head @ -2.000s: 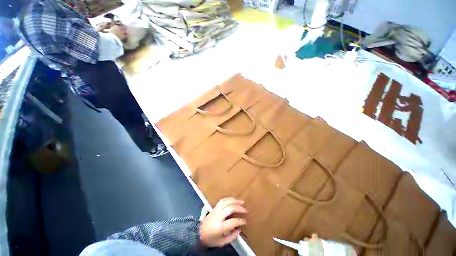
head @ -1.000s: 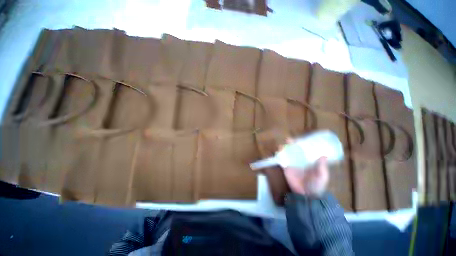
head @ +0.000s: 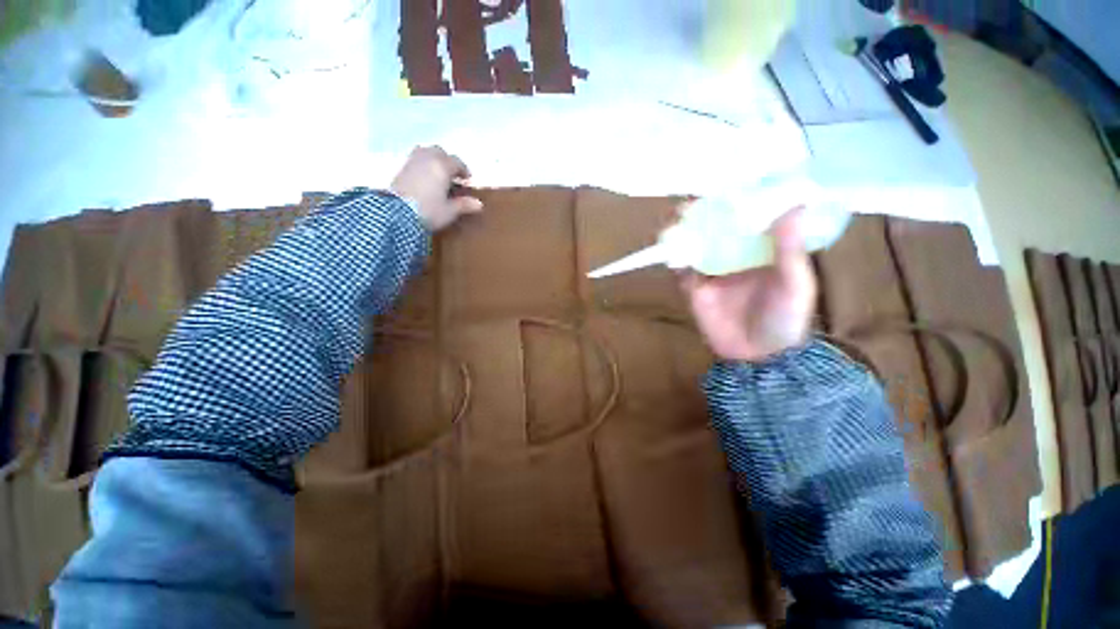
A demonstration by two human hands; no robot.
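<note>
Brown bag panels (head: 510, 264) lie overlapped in a long row across the table, with thin brown D-shaped handles (head: 610, 381) on them. My right hand (head: 755, 307) is shut on a translucent white glue bottle (head: 725, 236), held over the panels. Its long pointed nozzle points left; the tip is over the far half of the row, and I cannot tell if it touches. My left hand (head: 432, 191) is at the far edge of the panels, its thumb and fingers a little apart with nothing seen between them. My left sleeve covers part of the row.
White paper (head: 639, 138) lies beyond the panels. Small dark brown strips (head: 473, 47) lie on it at the top. A slim black tool (head: 903, 92) and a black item (head: 915, 64) lie at the upper right. More brown panels (head: 1081, 369) lie on the tan table at the right edge.
The view has turned from along the table to face the row. My left hand is now in view at the far edge. The bottle has moved from the near half to the far half.
</note>
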